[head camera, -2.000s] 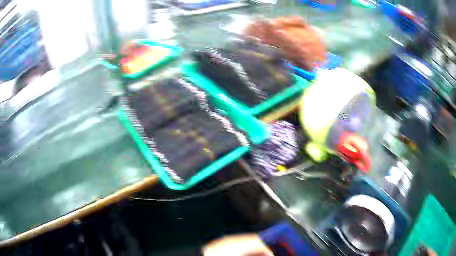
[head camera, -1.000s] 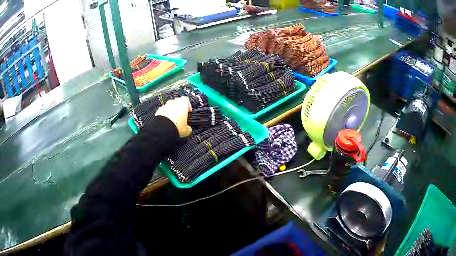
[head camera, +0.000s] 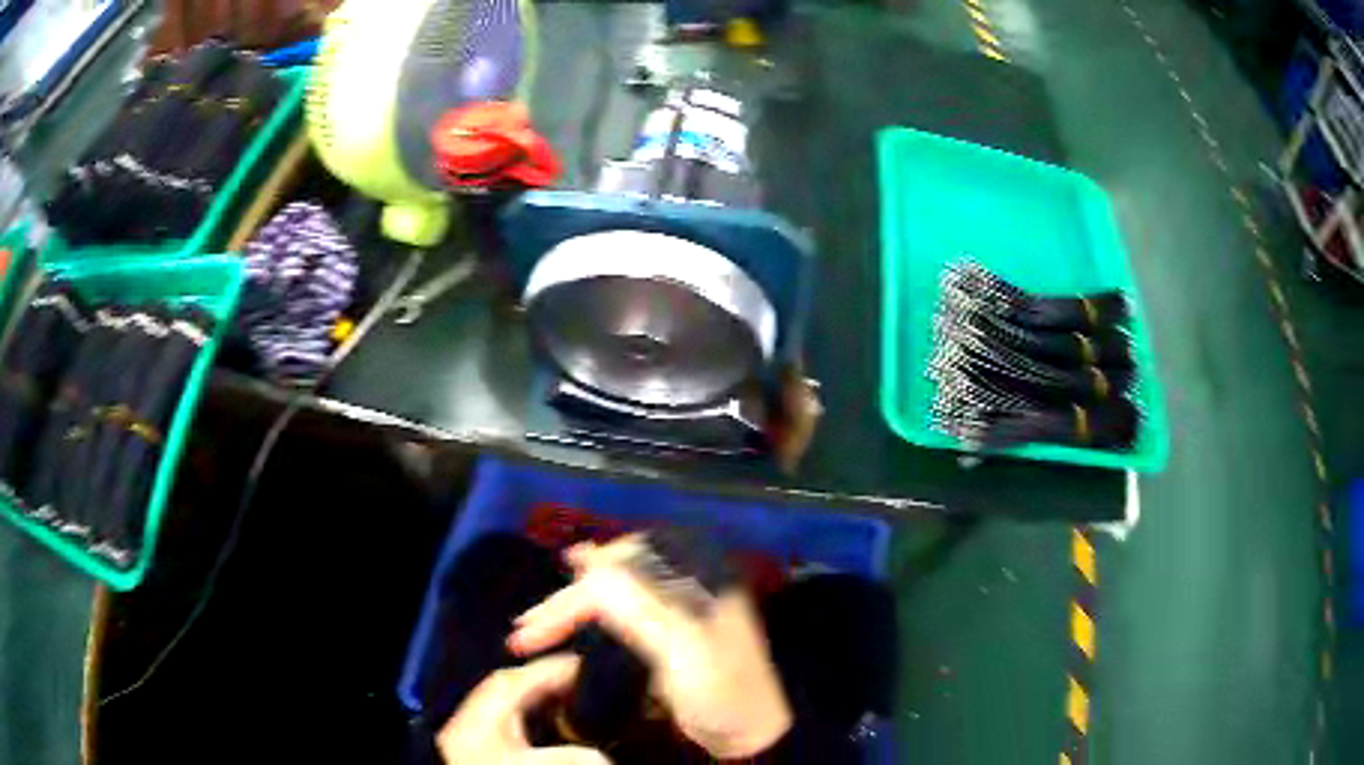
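Note:
A black wire bundle (head camera: 610, 685) is held over the blue bin (head camera: 688, 517). A yellow band shows low on it and blurred pale tips show at its upper end. My left hand (head camera: 516, 717), cut off by the lower edge, grips the bundle from the left. My right hand (head camera: 673, 643), blurred, lies over its upper part with fingers round it. Dark red bits show in the bin behind the hands. The bundle's lower part is hidden by hands and dark sleeves.
A disc machine (head camera: 643, 321) stands beyond the bin. The right teal tray (head camera: 980, 202) holds several banded bundles; the left teal tray (head camera: 187, 448) holds rows of them. Red-lidded bottle (head camera: 491, 147), lime fan (head camera: 359, 105), checked cloth (head camera: 299, 292), spanner (head camera: 434, 289) and a pale cord (head camera: 247, 501) lie left.
The view has swung right and down. The hand that was on a bundle in the left teal tray is now over the blue bin, and both hands are on a bundle there.

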